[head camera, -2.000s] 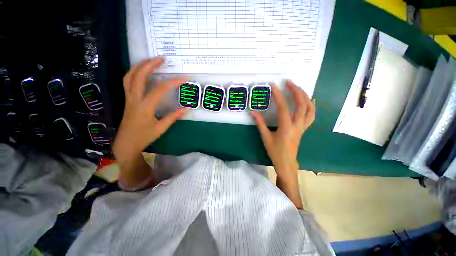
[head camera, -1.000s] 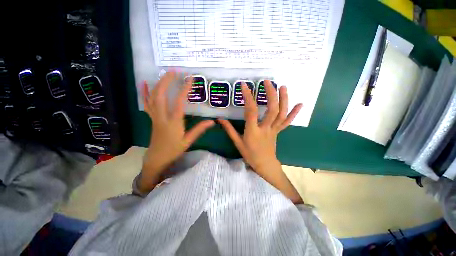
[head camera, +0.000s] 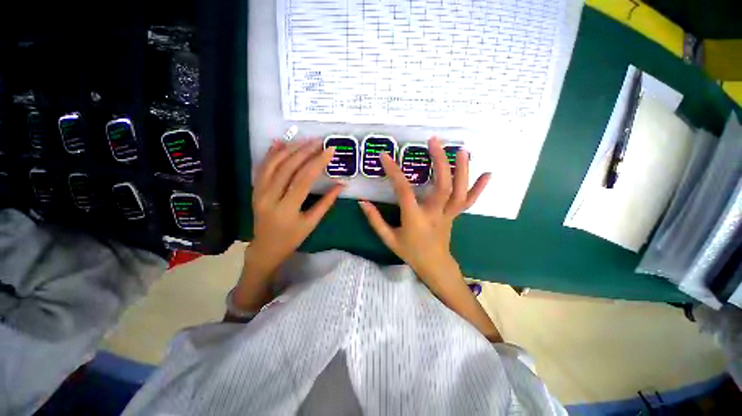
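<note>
Several smartwatches without straps lie in a row on the white pad (head camera: 503,195), their dark screens lit with green and pale text lines. My left hand (head camera: 286,199) is spread at the row's left end, a fingertip at the edge of the leftmost watch (head camera: 341,160). My right hand (head camera: 423,219) is spread over the right part of the row. One of its fingers reaches the second watch (head camera: 376,148); others partly cover the third watch (head camera: 415,172) and the rightmost watch (head camera: 450,159). Neither hand grips a watch.
A black tray (head camera: 213,97) with more lit watches is at left. A printed form (head camera: 423,61) lies beyond the row, a small white tag (head camera: 291,132) beside it. A pen (head camera: 625,134) on note paper (head camera: 651,154) and clear sleeves (head camera: 691,203) are at right. A grey sleeve shows at lower left.
Since two seconds ago, my hands have moved from the row's ends closer together, the right one over the watches. The screen text has changed from all green lines. The view has shifted slightly.
</note>
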